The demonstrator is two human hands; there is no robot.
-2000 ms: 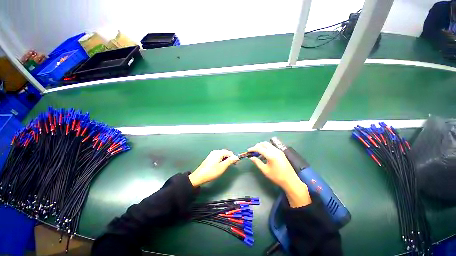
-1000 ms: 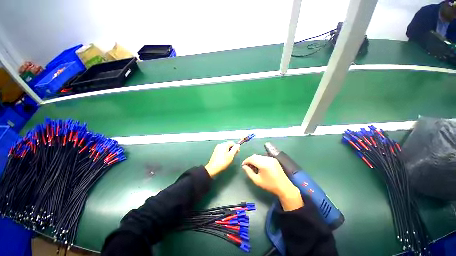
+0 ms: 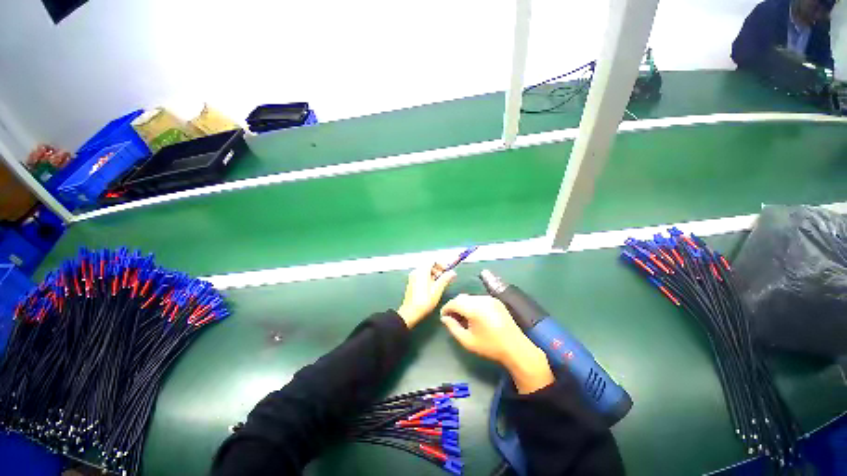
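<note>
My left hand (image 3: 424, 292) holds a cable lead by its coloured end, with the blue terminal end (image 3: 465, 253) pointing up and right past the fingertips. My right hand (image 3: 485, 327) is just to the right and below, fingers curled; whether it holds part of the lead cannot be seen. The blue heat gun (image 3: 568, 356) lies on the bench right of my right hand, silver nozzle toward the shelf, partly hidden by my right sleeve. A small cable bunch (image 3: 418, 423) with blue and red ends lies between my forearms, partly under my left sleeve.
A large cable pile (image 3: 88, 363) fans out at far left. A narrower cable bundle (image 3: 710, 316) lies right, beside a dark plastic bag (image 3: 801, 279). A white upright (image 3: 594, 130) stands on the shelf edge. Blue bins and black trays (image 3: 190, 160) are back left. A person (image 3: 778, 42) sits at top right.
The lead's coloured end has come out from between my two hands and is now in my left hand, raised toward the shelf edge. My right hand has drawn back from it and curled. The view has shifted.
</note>
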